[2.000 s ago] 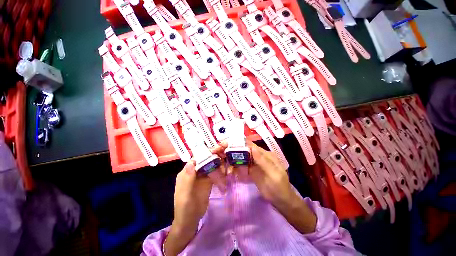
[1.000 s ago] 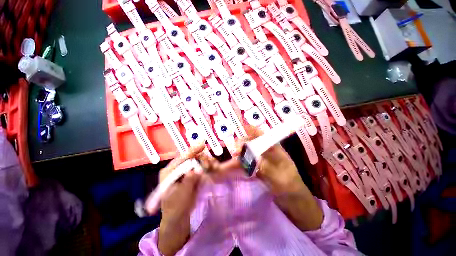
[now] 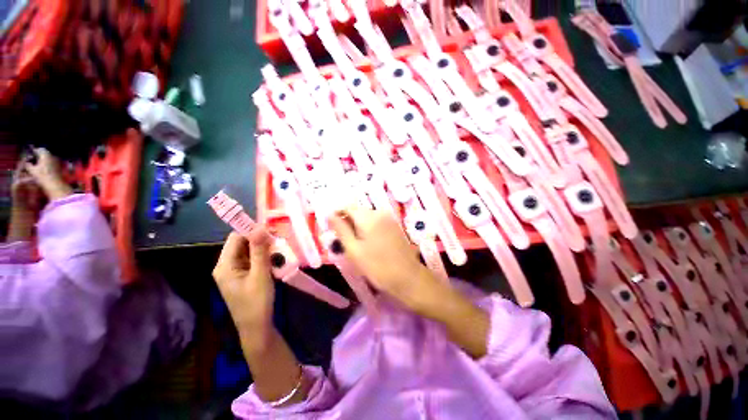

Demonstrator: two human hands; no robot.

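My left hand (image 3: 246,275) is below the front left corner of the red compartment tray (image 3: 264,197). It pinches a pink-strapped smartwatch (image 3: 279,258), whose dark round sensor window faces up. One strap end sticks up above the fingers and the other hangs down to the right. My right hand (image 3: 381,254), slightly blurred, is at the tray's front edge, its fingers closed on another smartwatch (image 3: 335,244), also back up, with its strap running down past the edge. Rows of similar watches lie back up in the tray. Glare washes out the tray's middle.
A second red tray of watches (image 3: 656,287) is at lower right. A white bottle (image 3: 168,123) and small silver and blue pieces (image 3: 171,184) lie left. Another person's hand (image 3: 49,172) works at far left. Loose pink-strapped watches (image 3: 627,49) and a box (image 3: 705,86) are at upper right.
The view has swung left, bringing in the neighbour's hand. My hands have moved apart and the watches are turned from screens showing to backs up. My right hand has moved onto the tray's front edge.
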